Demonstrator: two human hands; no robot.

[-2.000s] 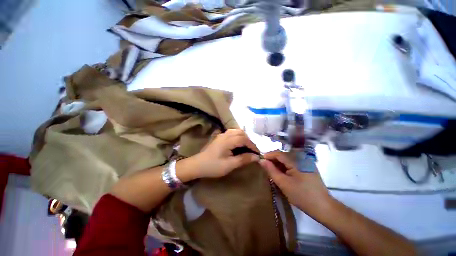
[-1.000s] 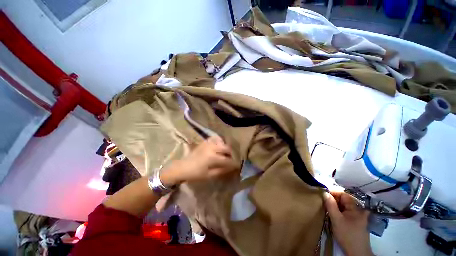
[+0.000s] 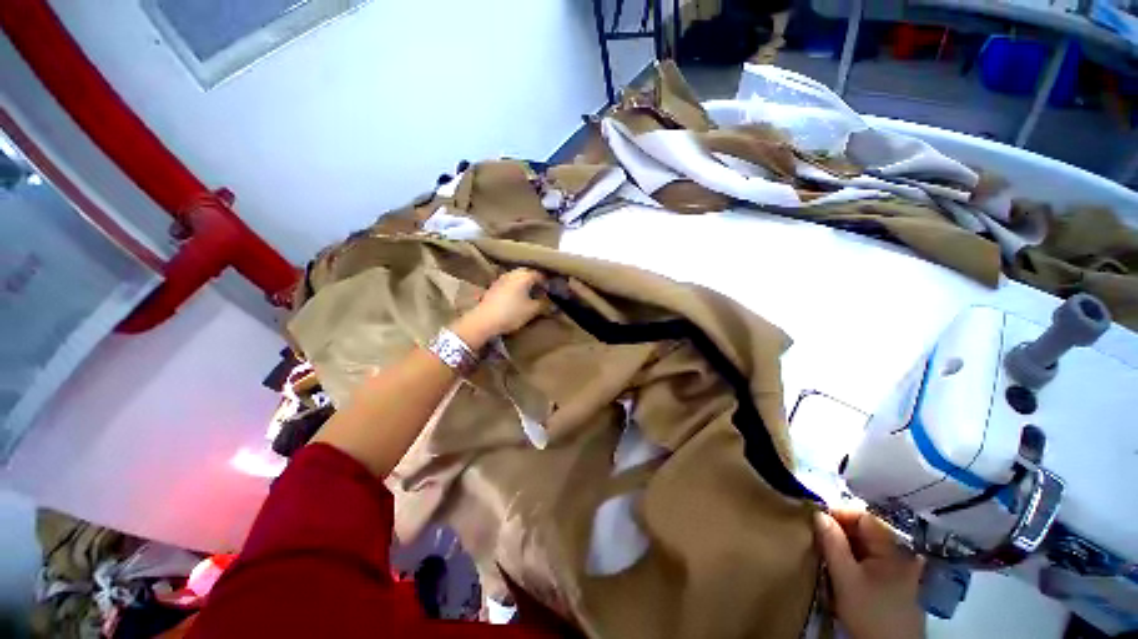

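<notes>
The tan-brown garment (image 3: 699, 524) spreads over the left of the sewing table, with white patches of backing showing. A black zipper strip (image 3: 751, 431) runs along its edge from the upper middle down to the machine. My left hand (image 3: 514, 303) pinches the strip's far end at the upper middle of the garment. My right hand (image 3: 867, 568) holds the garment edge with the strip's near end, close beside the machine's presser foot area. The needle is too small to make out. The sewing machine head (image 3: 961, 399) is white with a blue stripe.
A heap of brown and white cut pieces (image 3: 799, 175) lies behind the machine, partly in a white tub. A red pipe (image 3: 206, 237) runs along the wall at left. More cloth (image 3: 94, 568) lies low at the left. A blue bin (image 3: 1017, 69) stands far back.
My left hand has moved up and away across the garment and now holds the black strip. The grey-white strip end hangs lower. My right hand stays by the machine.
</notes>
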